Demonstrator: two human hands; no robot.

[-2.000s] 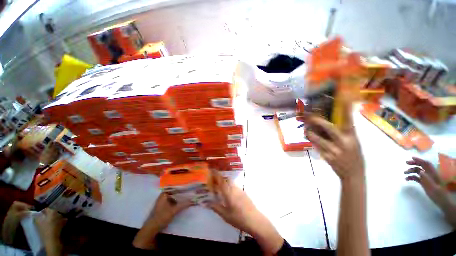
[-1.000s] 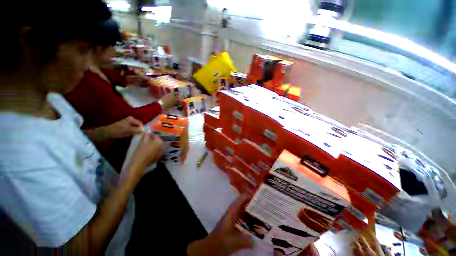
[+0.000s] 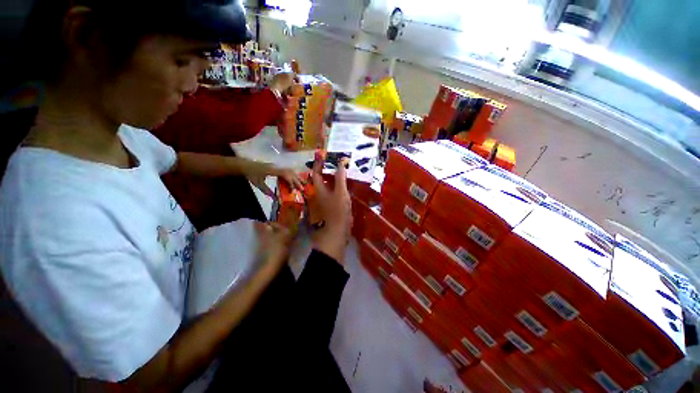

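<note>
My left hand (image 3: 331, 207), with a black sleeve, is raised at the left end of the stack. It holds an orange-and-white carton (image 3: 354, 140) upright by its lower part, with the white printed face towards me. The large stack of finished cartons (image 3: 460, 261) stands to the right, orange ends with barcode labels facing me and white faces up. My right hand is not in view.
A person in a white shirt (image 3: 92, 253) sits close at left, one hand at an orange carton (image 3: 290, 201). A person in red reaches to a tall row of orange cartons (image 3: 307, 115). A yellow bag (image 3: 381, 98) and more cartons (image 3: 453, 115) stand behind the stack.
The view has turned left. My left hand has raised a carton and moved it away from the stack's front to its left end. My right hand has left the picture.
</note>
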